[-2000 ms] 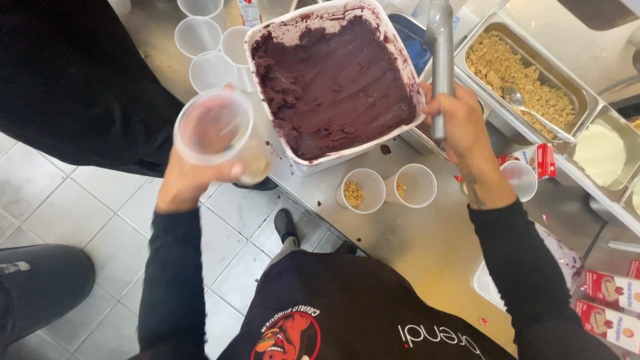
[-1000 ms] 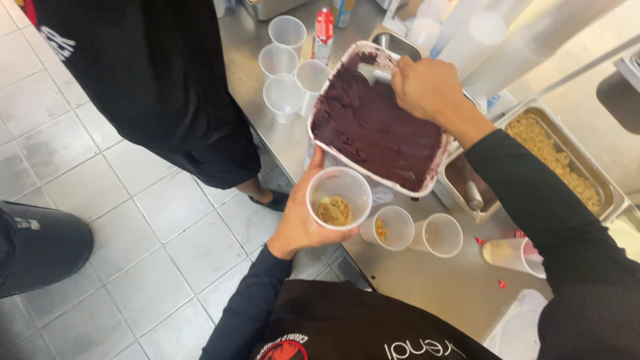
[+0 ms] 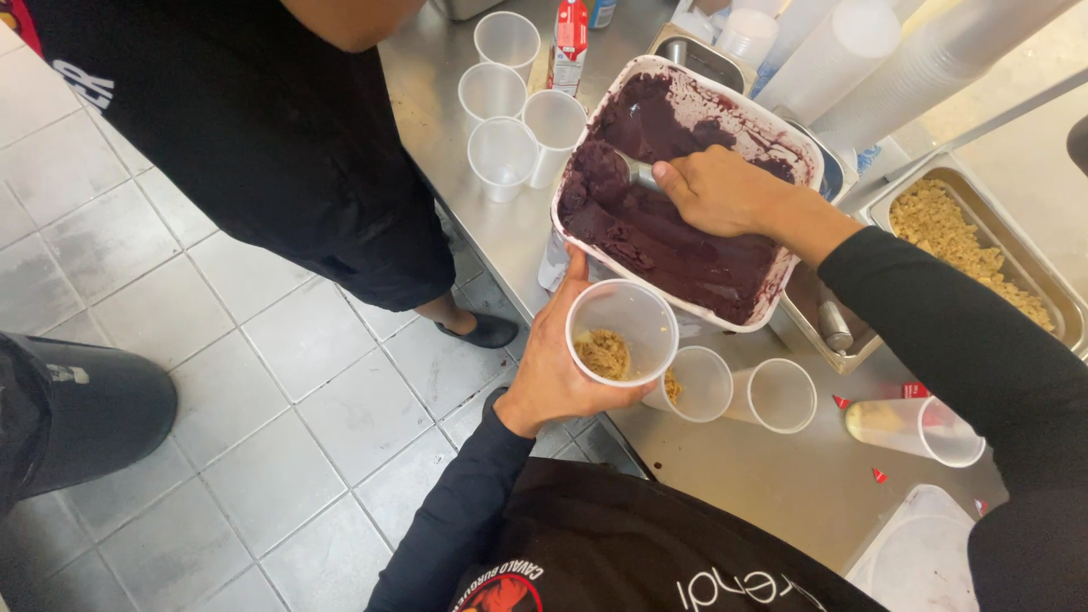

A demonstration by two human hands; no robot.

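My left hand (image 3: 552,357) holds a clear plastic cup (image 3: 650,319) with crumbly tan topping in its bottom, just beside the near wall of a white tub (image 3: 671,302). Dark purple frozen dessert, likely açaí, fills much of the tub (image 3: 680,255). My right hand (image 3: 722,191) grips a metal scoop (image 3: 639,173), its head sunk in the dessert at the tub's left side. Two more plastic cups, one with crumbs (image 3: 699,387) and one behind it (image 3: 782,396), stand on the steel counter by the held cup.
Several empty cups (image 3: 501,157) and a red carton (image 3: 569,42) stand left of the tub. A steel pan of crumbs (image 3: 969,246) and stacked cups (image 3: 850,42) are at the right. A cup lies on its side (image 3: 901,429). A co-worker in black (image 3: 280,144) stands at left, near a dark bin (image 3: 93,408).
Two seconds ago my right hand held the scoop upright at the tub's right edge; now the scoop is in the dessert. My left hand has brought its cup against the tub's near side.
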